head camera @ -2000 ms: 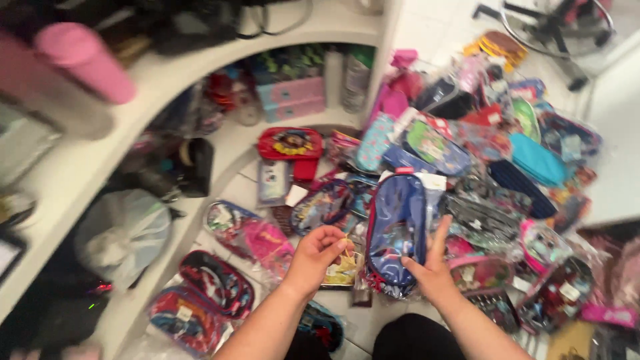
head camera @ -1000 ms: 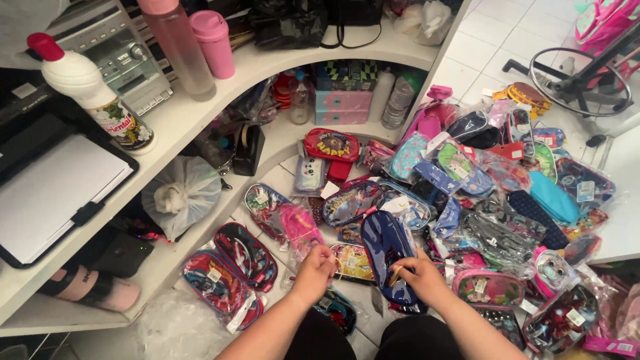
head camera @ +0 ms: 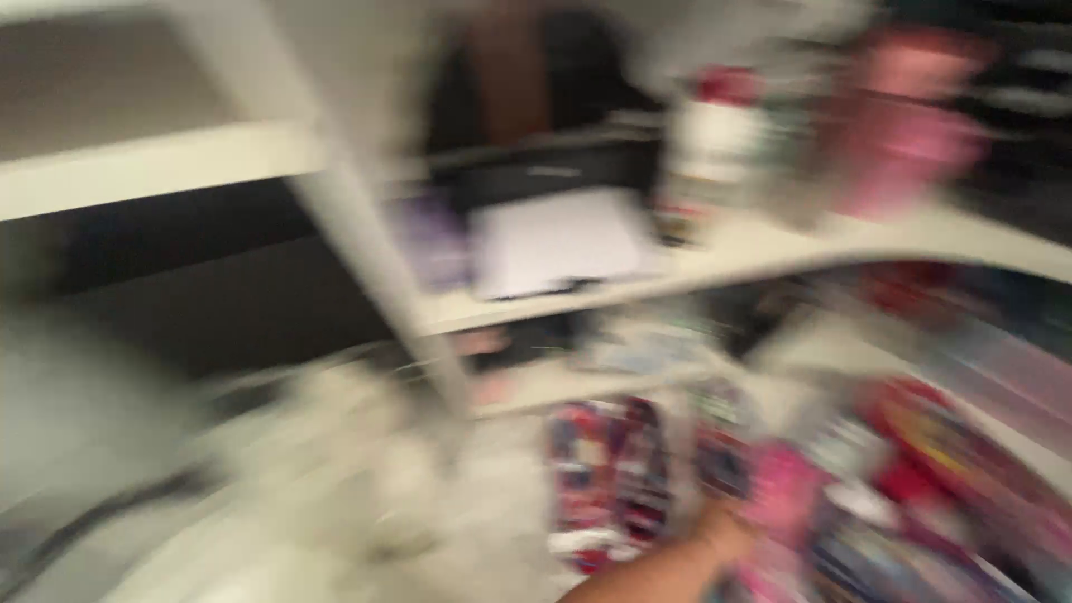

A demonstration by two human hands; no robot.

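Note:
The view is heavily blurred. My left hand (head camera: 722, 529) reaches in from the bottom edge, beside a pink pencil case (head camera: 783, 490); whether its fingers hold the case cannot be made out. Left of the hand, dark red and blue pencil cases (head camera: 582, 477) lie side by side on the floor. A red case (head camera: 938, 435) with a yellow patch is to the right, among other wrapped cases. My right hand does not show.
A curved white shelf (head camera: 754, 255) carries a printer-like device with white paper (head camera: 561, 243), a white bottle with a red cap (head camera: 716, 142) and a pink tumbler (head camera: 913, 159). Pale plastic bags (head camera: 293, 502) fill the lower left.
The view has swung strongly to the left. A second ago both hands were in view, the right one at a dark blue pencil case; now only my left forearm and hand show.

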